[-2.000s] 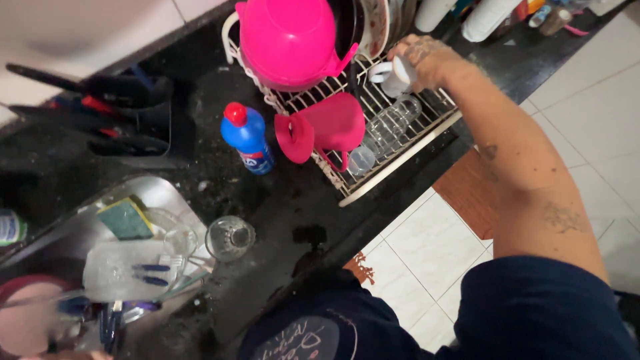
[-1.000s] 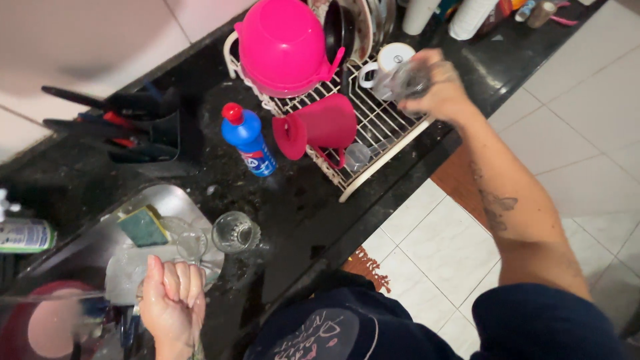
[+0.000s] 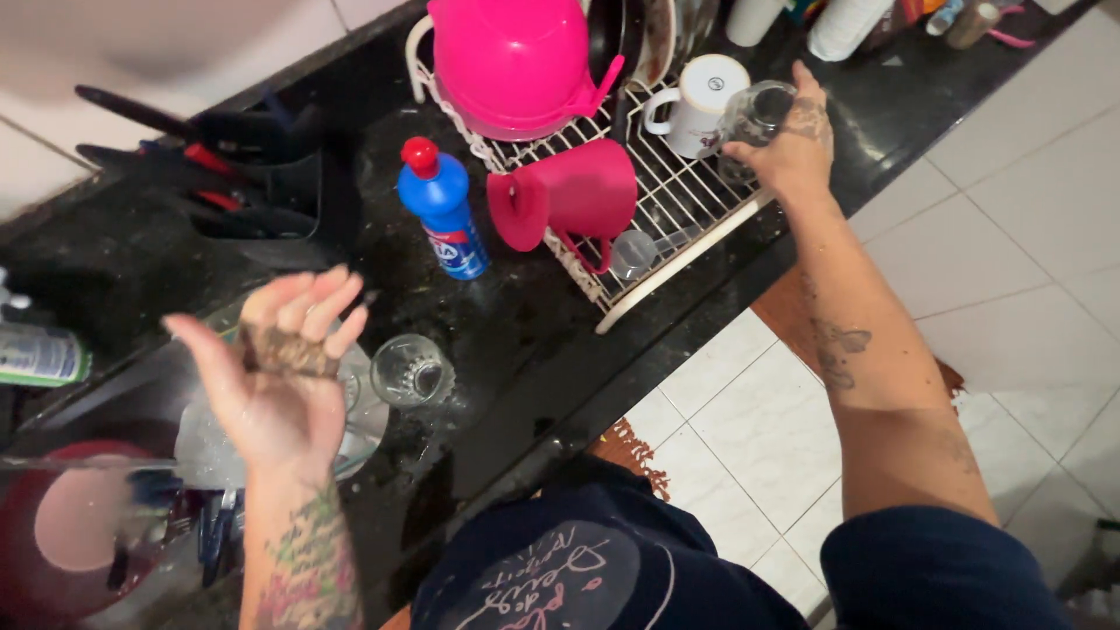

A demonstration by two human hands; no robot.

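My right hand (image 3: 792, 144) grips a clear glass (image 3: 752, 122) at the outer end of the white wire dish rack (image 3: 691, 262). Beside that glass a white mug (image 3: 700, 105) stands upside down on the rack. A pink pitcher (image 3: 586, 192) lies on its side there, near a small clear plastic cup (image 3: 633, 254). My left hand (image 3: 293, 367) is raised over the sink, palm up, fingers spread, with nothing in it. Just right of it another clear glass (image 3: 411, 371) rests on the black countertop. A pink plastic bowl (image 3: 516, 66) sits on the rack's far end.
A blue detergent bottle (image 3: 446, 214) with a red cap stands between rack and sink. Behind the sink is a black holder (image 3: 271, 210) with knives. The sink holds cutlery (image 3: 214, 534), a clear container (image 3: 206, 442) and a dark red dish (image 3: 52, 560). White containers (image 3: 849, 26) stand beyond the rack.
My left hand has risen over the sink and its fingers have spread. The mug my right hand held two seconds ago is on the rack, and that hand now holds a glass.
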